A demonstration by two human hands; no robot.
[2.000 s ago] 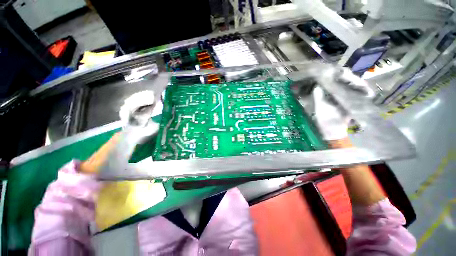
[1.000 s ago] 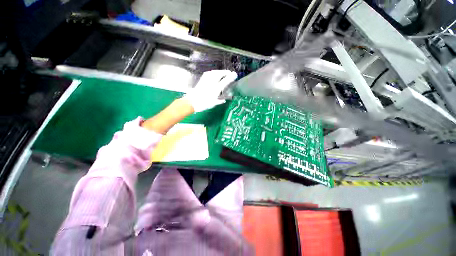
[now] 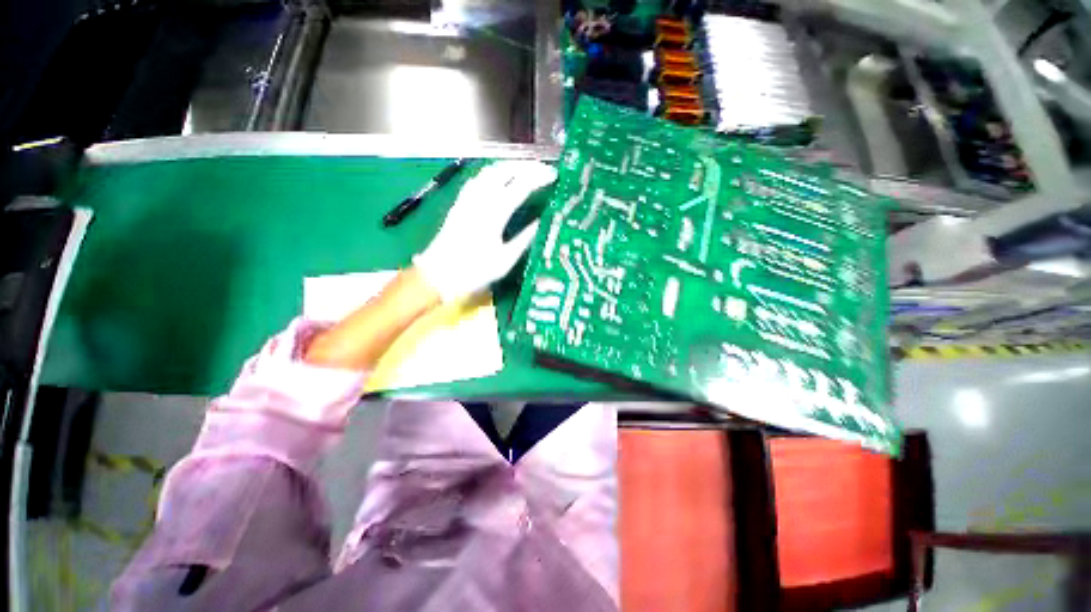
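Observation:
A large green circuit board lies solder side up, tilted, over the right end of the green mat. Its right part reaches past the mat. My left hand, in a white glove, is at the board's left edge with the fingers on or beside that edge; the fingertips are partly hidden, so a grip cannot be confirmed. My right hand is not in view. A white and yellowish paper lies under my left forearm. A black pen lies on the mat left of the glove.
Behind the mat, another board with orange coils and a row of white blocks sits on the conveyor. A black tray with a red-orange bottom is on the floor at the lower right. Yellow-striped floor shows at the right.
The metal frame that both hands held around the board is gone from it. My right hand has left the picture. The view has shifted, and the pen and the conveyor board now show.

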